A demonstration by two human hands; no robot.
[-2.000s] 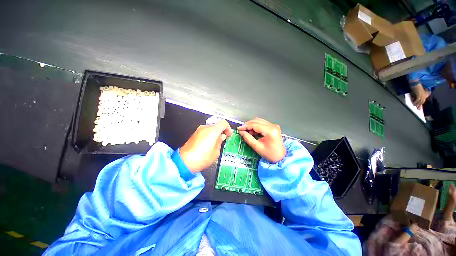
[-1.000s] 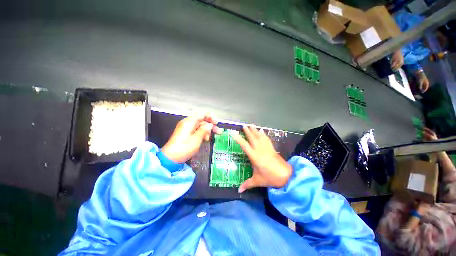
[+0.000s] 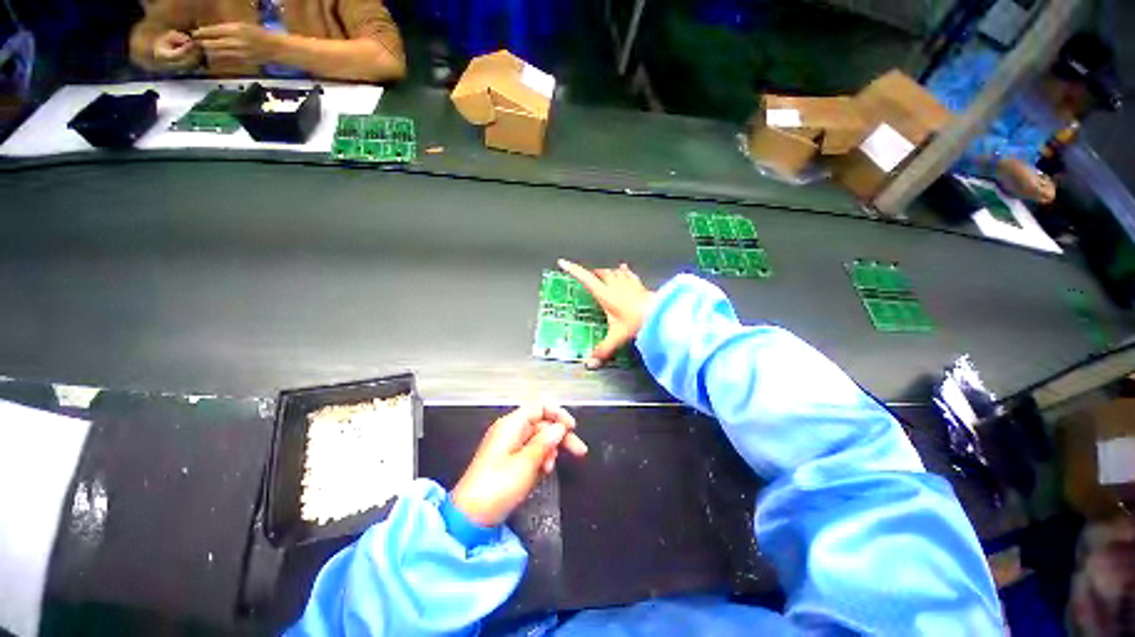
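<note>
A green PCB panel (image 3: 570, 316) lies at or just over the conveyor belt, in front of me. My right hand (image 3: 612, 311) spans its right side, with a finger at the top edge and the thumb at the bottom edge. My left hand (image 3: 517, 458) is above the black bench, nearer to me, with thumb and fingers curled together. Whether a tiny part is between its fingertips cannot be told. The left bin (image 3: 416, 463), heaped with cream-white components (image 3: 359, 458), stands left of my left hand. The right component bin does not show; my right sleeve crosses that area.
The conveyor belt (image 3: 311, 268) carries two more green panels (image 3: 729, 244) to the right. A shiny crumpled bag (image 3: 965, 404) lies at the bench's right. Cardboard boxes (image 3: 504, 102) and two people at work are across the belt. Another box (image 3: 1102, 460) is at far right.
My right hand and the panel have moved forward from the bench onto or over the belt. My left hand has come off the panel. The view has shifted, showing more across the belt.
</note>
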